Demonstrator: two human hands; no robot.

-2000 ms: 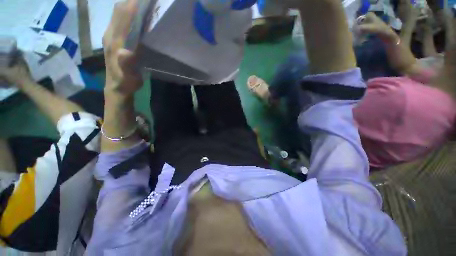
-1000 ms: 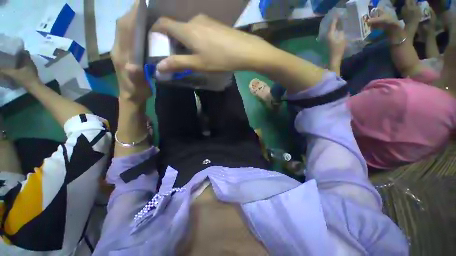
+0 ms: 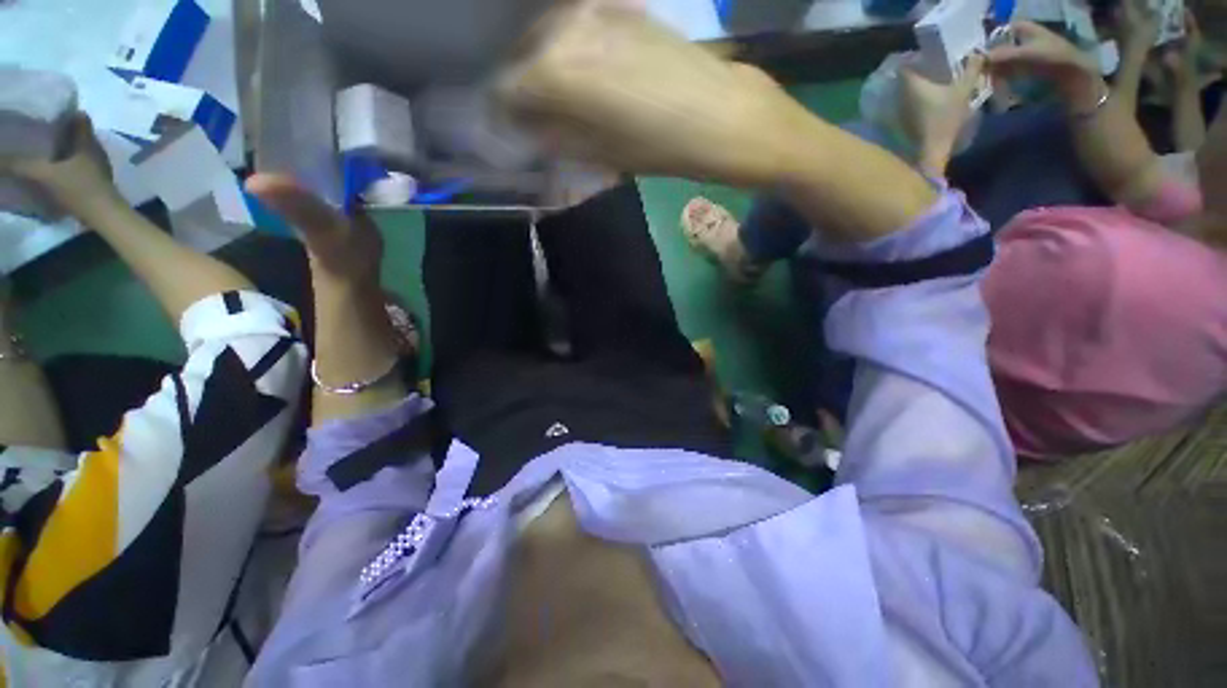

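Observation:
An open carton [image 3: 296, 101], grey-white inside, is at the top centre above my lap, cut off by the upper edge. Inside are a small white box [image 3: 374, 124], a blue part [image 3: 361, 175] and a small white rounded piece [image 3: 390, 188]. My left hand [image 3: 327, 229] supports the carton at its lower left corner, thumb out to the left and fingers hidden behind it. My right hand [image 3: 572, 67] is blurred at the carton's right side, in front of a dark grey blurred shape; its fingertips and any grip are unclear.
Blue-and-white cartons [image 3: 162, 38] and an open carton [image 3: 189, 182] lie on the white table at left. A neighbour's hand [image 3: 67, 168] holds a pale item there. At right, another person's hands [image 3: 942, 101] hold a white box. Brown ridged stacks [image 3: 1157, 538] are lower right.
My right hand has moved up and right from inside the carton. My left thumb has swung outward from the carton's side. The small white box and blue part show more fully.

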